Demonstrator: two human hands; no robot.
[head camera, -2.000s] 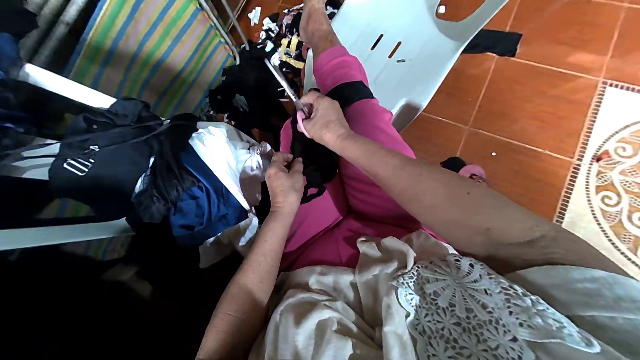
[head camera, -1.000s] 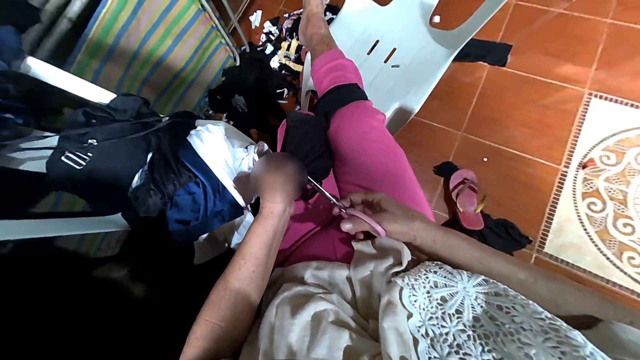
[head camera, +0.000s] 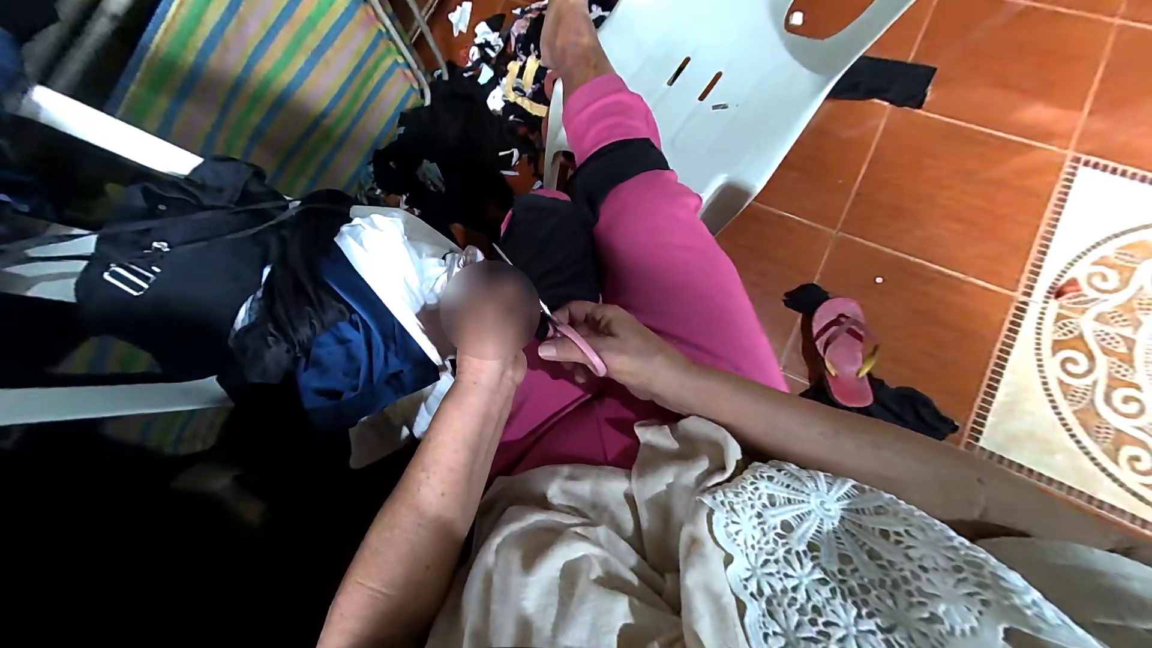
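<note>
My right hand (head camera: 612, 349) is closed on the pink handles of a pair of scissors (head camera: 583, 349); the blades point up and left toward my left hand. A round blur covers most of my left hand (head camera: 490, 310), so its fingers and what they hold cannot be made out. Black cloth (head camera: 551, 247) lies over my pink-trousered lap just beyond both hands. To the left of my left hand are a white cloth (head camera: 382, 261) and a dark blue cloth (head camera: 360, 342), heaped beside a black garment (head camera: 171, 270).
A white plastic chair (head camera: 720, 99) stands ahead, with dark scraps (head camera: 450, 144) on the floor to its left. Striped fabric on a metal frame (head camera: 270, 72) is at upper left. A pink flip-flop (head camera: 843, 346) rests on black cloth on the tiles (head camera: 945, 207) at right.
My right hand with the scissors was farther forward two seconds ago, came back toward my lap, and is now close beside my left hand.
</note>
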